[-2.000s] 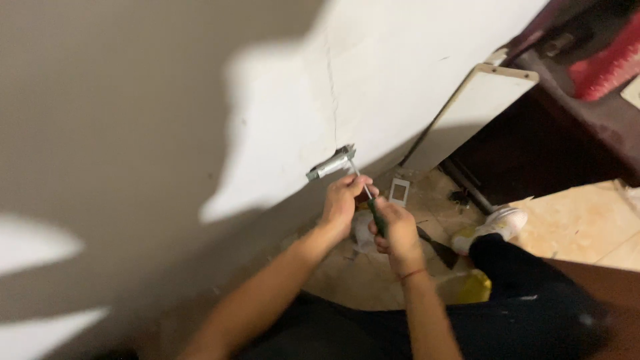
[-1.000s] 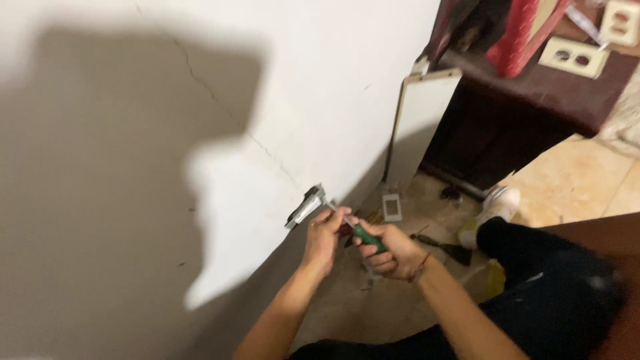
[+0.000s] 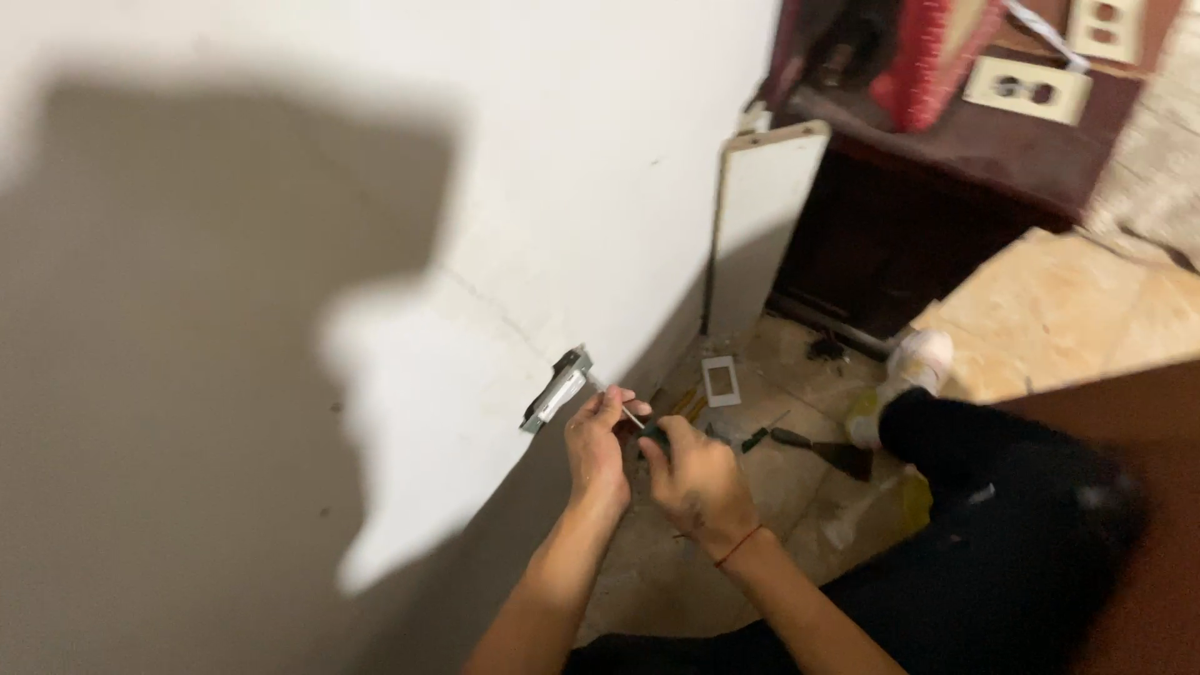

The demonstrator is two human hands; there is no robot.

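Note:
An electrical outlet fixture [image 3: 560,386] with a metal mounting frame sits at a box in the white wall, its front turned to the lower right. My right hand [image 3: 698,473] is closed around the dark green handle of a screwdriver [image 3: 635,416], whose shaft points up and left toward the fixture. With its fingertips, my left hand [image 3: 600,441] holds the screwdriver's shaft close to the fixture. The tip of the screwdriver is blurred, so its contact with a screw cannot be made out.
A white panel [image 3: 764,216] leans by the wall beside a dark wooden cabinet [image 3: 994,173] bearing outlet cover plates [image 3: 1028,90] and a red object [image 3: 923,70]. On the tiled floor lie a white frame plate [image 3: 721,382], a putty knife [image 3: 839,457] and another screwdriver [image 3: 761,433].
My view has shifted. Both hands stay by the wall fixture, and the right hand keeps hold of the green-handled screwdriver.

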